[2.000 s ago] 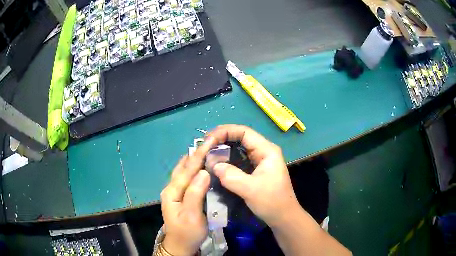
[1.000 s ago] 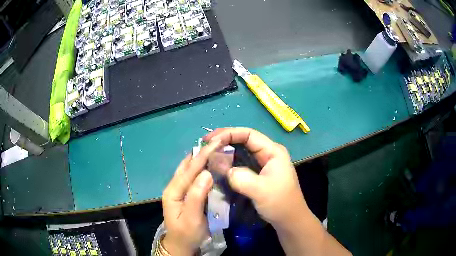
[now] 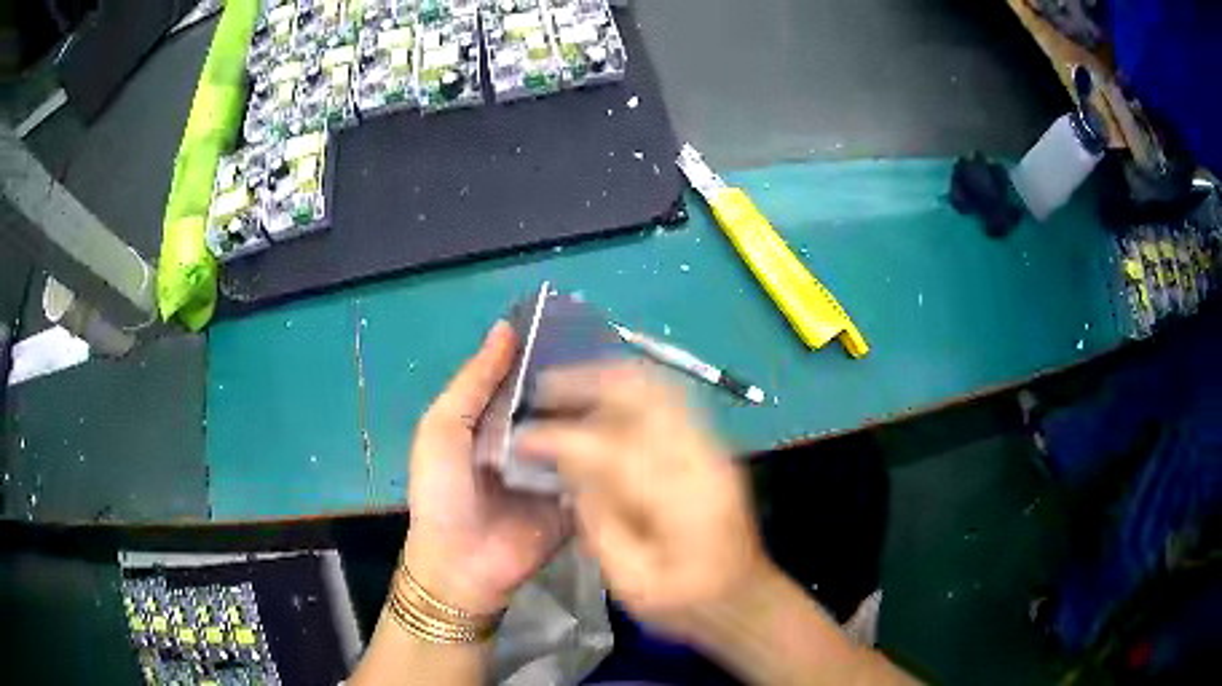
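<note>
My left hand (image 3: 469,469) holds a power supply unit (image 3: 529,389), its plain grey metal side showing and tilted up. My right hand (image 3: 657,483) is motion-blurred, its fingers against the unit's right side. Dark material shows behind the fingers; whether the hand grips a cloth cannot be told. A slim craft knife (image 3: 690,365) lies on the teal mat (image 3: 442,322) just beyond my right hand. A yellow utility knife (image 3: 784,275) with its blade out lies farther right.
Rows of units (image 3: 442,54) stand on a black foam sheet (image 3: 496,174), beside a lime-green roll (image 3: 208,168). At right are a black cloth (image 3: 985,194), a white bottle (image 3: 1059,164) and more units (image 3: 1166,275). A tray of units (image 3: 201,623) sits lower left. Someone's blue clothing (image 3: 1126,496) shows at right.
The unit is now turned, with its edge upright, and my right hand has shifted and blurred. The craft knife is uncovered. The view has moved, and more blue clothing shows at right.
</note>
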